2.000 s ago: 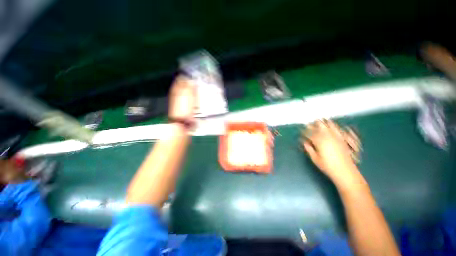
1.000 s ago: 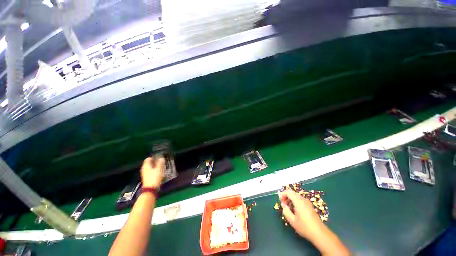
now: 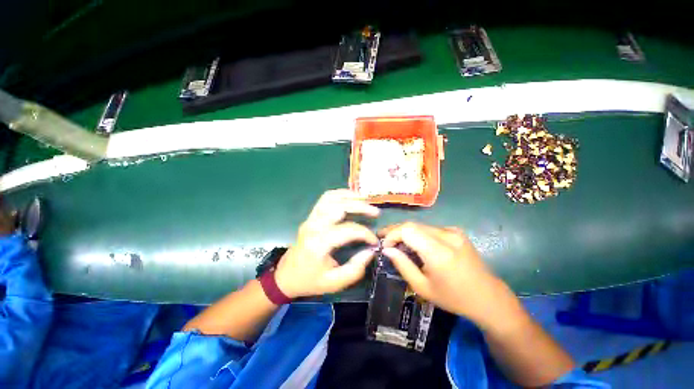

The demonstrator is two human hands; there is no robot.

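An opened phone unit (image 3: 396, 308), with a black middle and silver edge, lies over the bench edge near my lap, its upper end under my hands. My left hand (image 3: 323, 247) and my right hand (image 3: 445, 273) meet above that end. Their thumbs and forefingers pinch a tiny dark part (image 3: 379, 247), too small to identify. An orange bin (image 3: 357, 156) with small whitish pieces stands just beyond my hands. A loose heap of small gold, dark and white parts (image 3: 536, 159) lies right of the bin.
A white rail (image 3: 281, 129) separates the bench from the green belt. Several phone units (image 3: 358, 57) and a long black tray (image 3: 266, 76) are on the belt. Another unit (image 3: 677, 140) is at the far right. A blue sleeve (image 3: 23, 296) shows at left.
My left hand has come back from the belt and my right hand from the heap; they now meet over a phone unit at the bench edge. The view has tilted down.
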